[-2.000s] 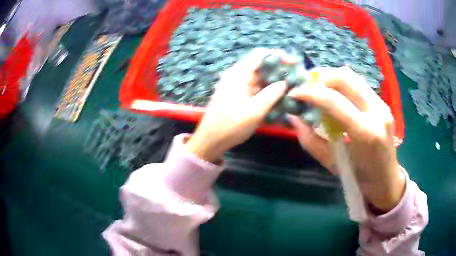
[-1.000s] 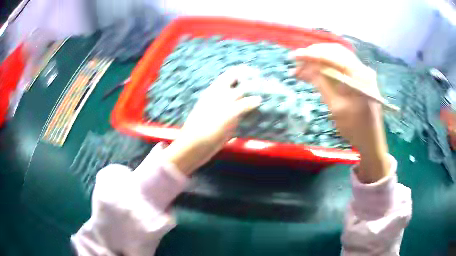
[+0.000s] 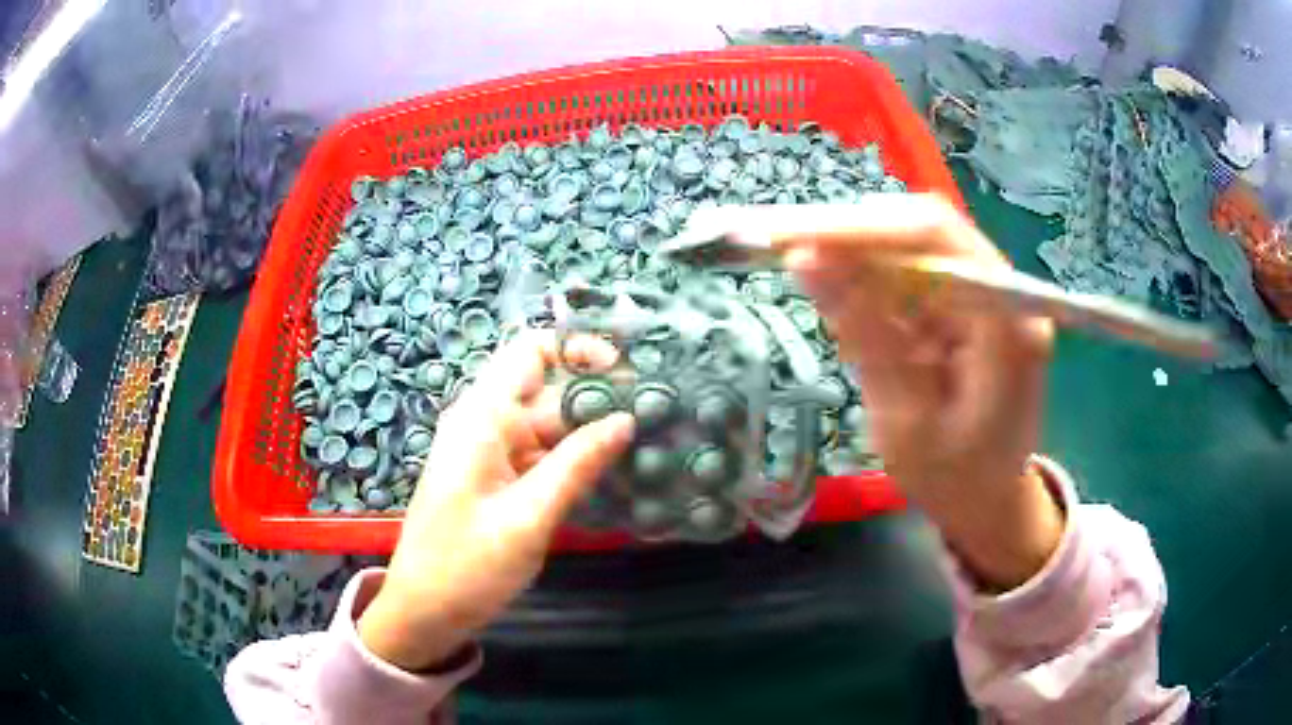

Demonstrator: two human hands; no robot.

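My left hand (image 3: 489,496) holds a grey-green moulded rubber sheet (image 3: 680,453) with rows of raised round domes, thumb on its face. The sheet is over the near part of the red plastic basket (image 3: 244,425). Empty round holes and thin flash show at its upper edge. My right hand (image 3: 935,354), blurred, is to the right of the sheet, apart from it. It holds a slim tool (image 3: 1105,309), pale toward the rear, which points back to the right. A dark tip shows at its fingertips. Loose grey-green rubber caps (image 3: 425,283) heap in the basket.
Limp grey-green rubber pieces (image 3: 1105,156) lie at the right rear. A dark rubber heap (image 3: 213,213) is at the left rear. A patterned strip (image 3: 135,439) lies far left. Waste web with holes (image 3: 248,595) lies left of the basket's near edge. Orange-red material (image 3: 1250,227) is far right.
Since the earliest frame, my right hand has moved away from the sheet, and the tool now lies tilted back to the right. The view has shifted, so the basket sits further left.
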